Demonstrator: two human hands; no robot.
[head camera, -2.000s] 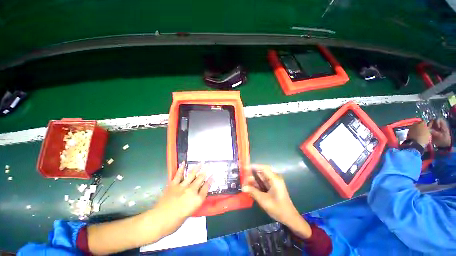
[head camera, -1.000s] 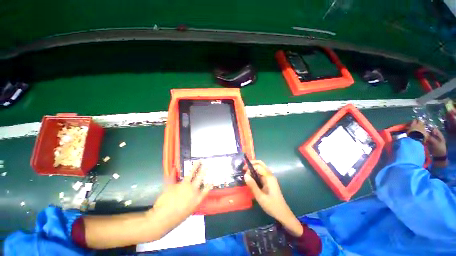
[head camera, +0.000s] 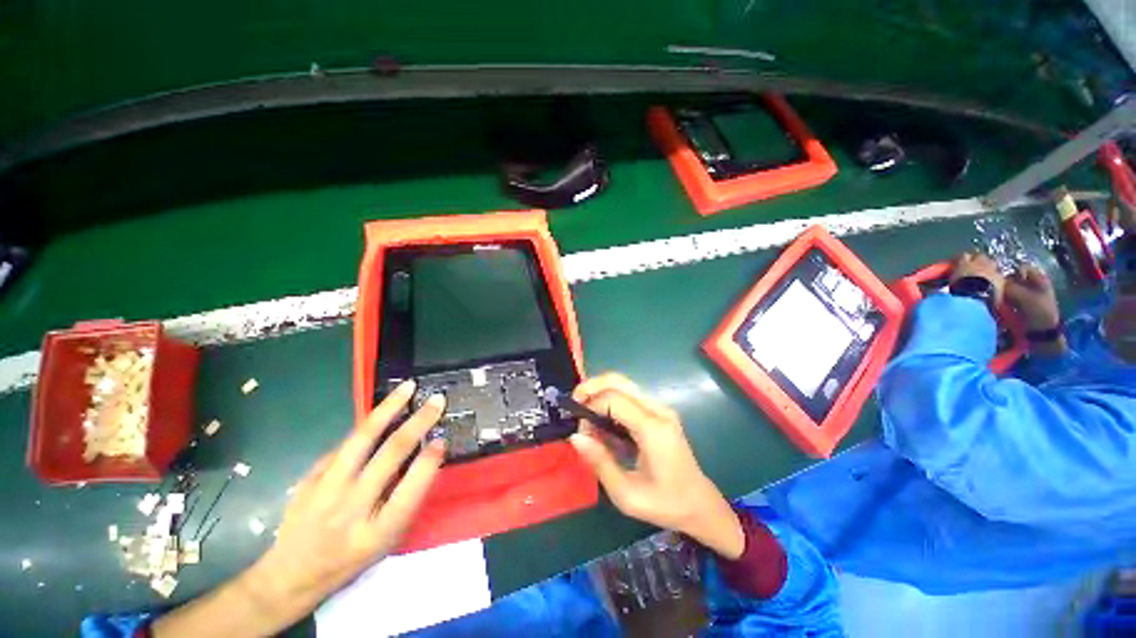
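An open tablet assembly (head camera: 483, 305) lies in an orange-red foam tray (head camera: 370, 299) in front of me. Its large battery area looks dark grey. The circuit board (head camera: 480, 405) is at the end nearest me. My left hand (head camera: 349, 492) is spread, fingertips resting on the board's left part and the tray edge, holding nothing visible. My right hand (head camera: 648, 455) grips dark tweezers (head camera: 598, 416), their tip at the board's right end.
A red bin (head camera: 115, 405) of cream pads stands left, with loose pads (head camera: 160, 536) and dark strips nearby. A white sheet (head camera: 411, 592) lies below the tray. Other trayed tablets (head camera: 810, 337) lie right and on the belt. A black curved item (head camera: 557, 177) lies beyond. A blue-sleeved person works right.
The whole view has shifted, with bench items further left. The battery area has gone from bright to dark grey. My left fingers are more spread, and the tweezers now point left across the board.
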